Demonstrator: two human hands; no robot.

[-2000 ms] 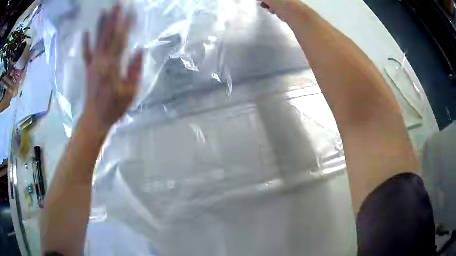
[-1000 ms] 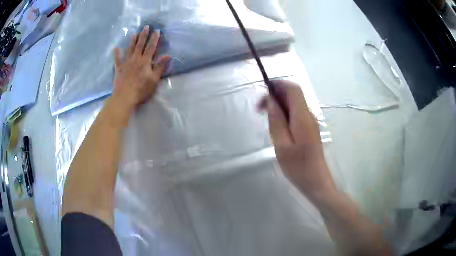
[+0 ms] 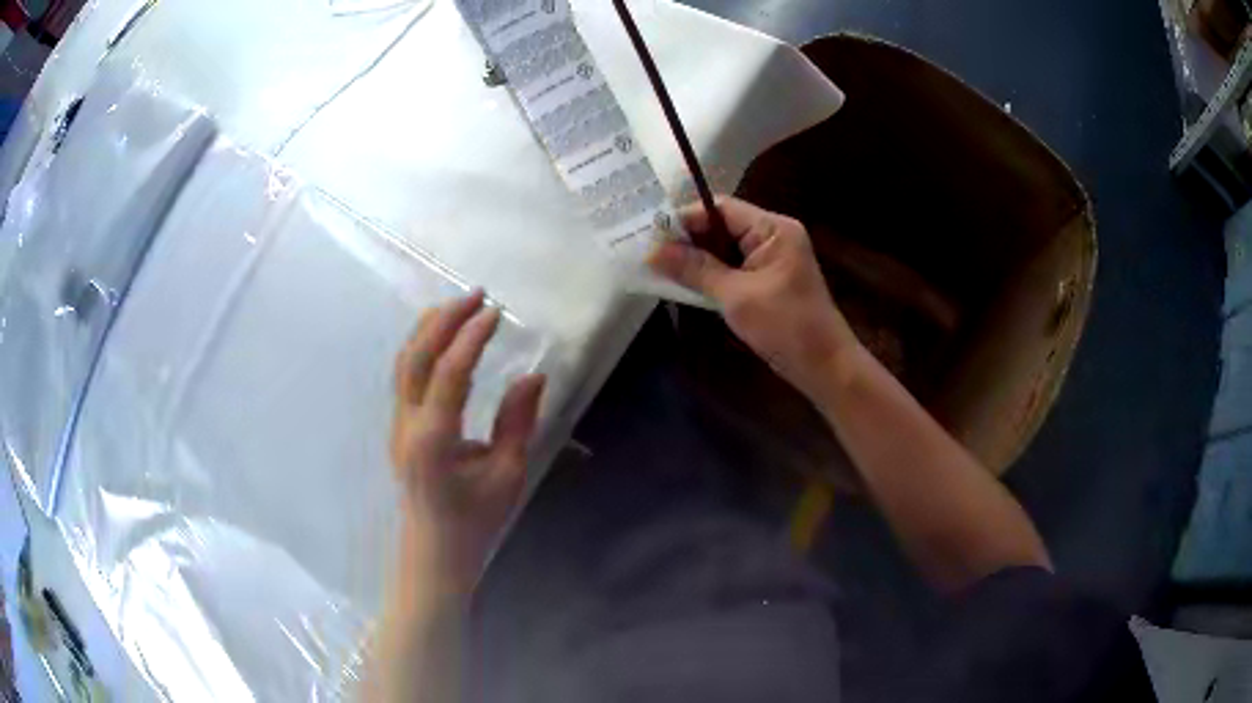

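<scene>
A clear plastic bag (image 3: 234, 357) lies on the white-covered table at the left, with glare and a seam line. My left hand (image 3: 460, 426) is over the table's near edge, fingers apart and curved, holding nothing. My right hand (image 3: 755, 268) holds a dark reddish-brown thin stick (image 3: 662, 103) that points up and away. Its thumb and fingers are also at the lower end of a label strip (image 3: 570, 117) with repeated grey print blocks. Whether a label is pinched there cannot be told.
A deep, open brown cardboard box (image 3: 1050, 316) stands on the dark floor beside the table's right edge, under my right forearm. A small metal clip (image 3: 496, 72) is beside the strip. Black pens (image 3: 65, 625) lie at far left.
The view has turned to the right, bringing the label strip and box into view. My left hand has left the bag. My right hand, still with the stick, has moved to the strip's end.
</scene>
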